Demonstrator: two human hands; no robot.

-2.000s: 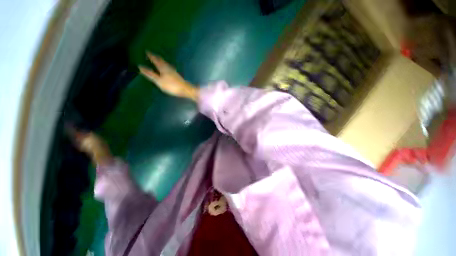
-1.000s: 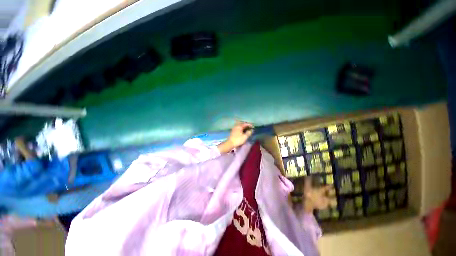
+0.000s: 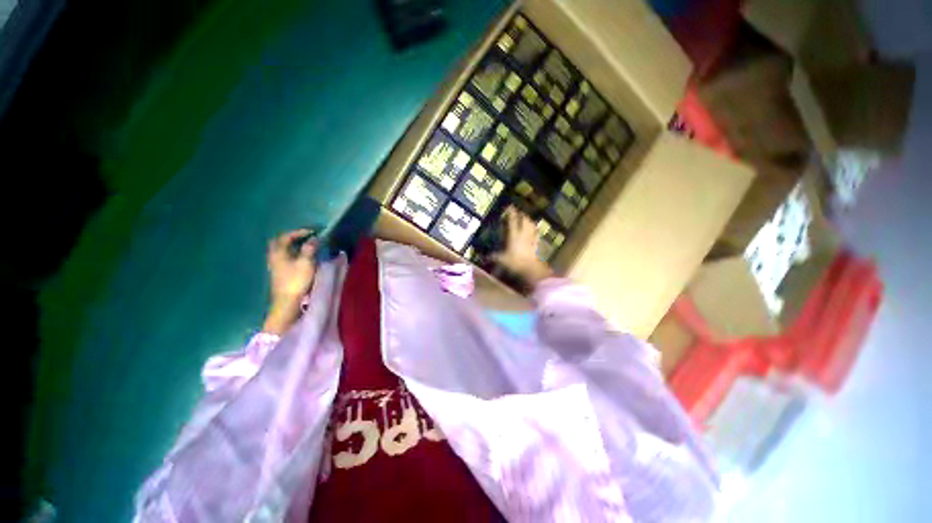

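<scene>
The large open shipping carton [image 3: 414, 169] holds a grid of black product boxes [image 3: 472, 121] with pale and yellow print facing up. My right hand [image 3: 521, 245] is inside the carton's near end, fingers bent down at a dark, unlettered box side [image 3: 493, 237]; blur hides whether it grips it. A dark gap or plain black face shows just beyond the fingers. My left hand [image 3: 291, 271] is at the green surface's near edge, left of the carton, fingers curled by a small dark thing; whether it holds it is unclear.
A lone product box [image 3: 412, 20] lies on the green surface [image 3: 255, 153] at the top. A wide carton flap [image 3: 669, 230] folds out to the right. Beyond it are other open cartons [image 3: 853, 97] and red bags or crates [image 3: 833, 322].
The view has turned, so the carton now stands slanted near the middle. My right hand remains over the carton's near end, now clearer. My left hand is farther from the carton, still curled.
</scene>
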